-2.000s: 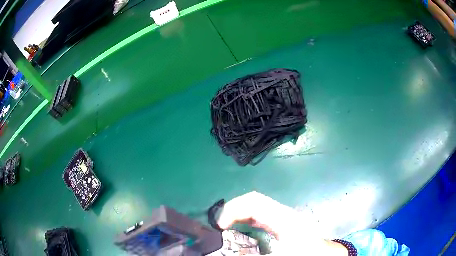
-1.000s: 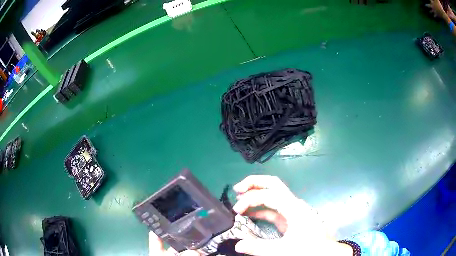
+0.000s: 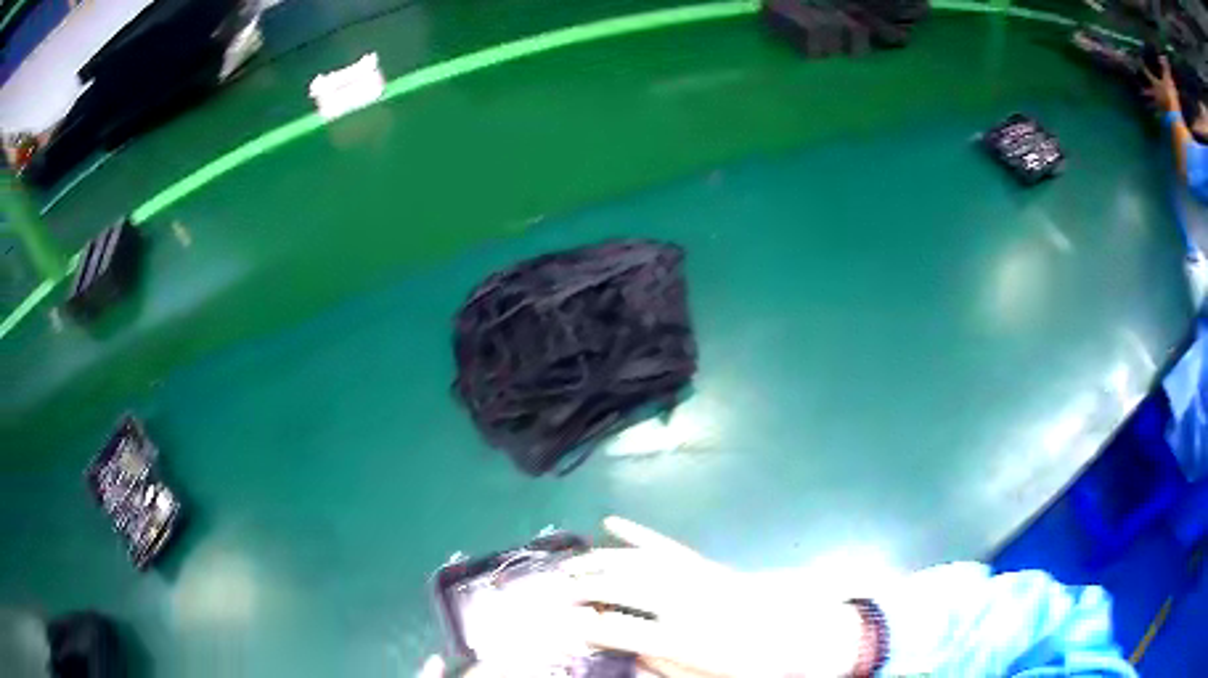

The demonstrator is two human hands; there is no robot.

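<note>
A dark housing point(image 3: 457, 603) with an open, rimmed inside is held at the bottom edge, partly cut off. My right hand point(image 3: 682, 603), overexposed, lies across it and hides most of its inside; a thin dark strip shows by the fingers. Only a fingertip of my left hand point(image 3: 431, 666) shows, at the housing's lower left corner; the rest is out of the picture. The tangled black gasket pile point(image 3: 576, 351) lies on the bench point(image 3: 821, 331) beyond my hands.
A speckled housing point(image 3: 134, 493) lies at left, another point(image 3: 1024, 148) at upper right. Black blocks point(image 3: 103, 269) stand at far left, more point(image 3: 841, 24) at the far edge. A blurred black bundle point(image 3: 86, 645) is at lower left. A white label point(image 3: 347, 88) is by the rail. Another person's hand point(image 3: 1166, 90) shows at right.
The grey screen panel no longer shows; the open side of the unit does, with my right hand across it. The view has swung right, so the bench things sit further left.
</note>
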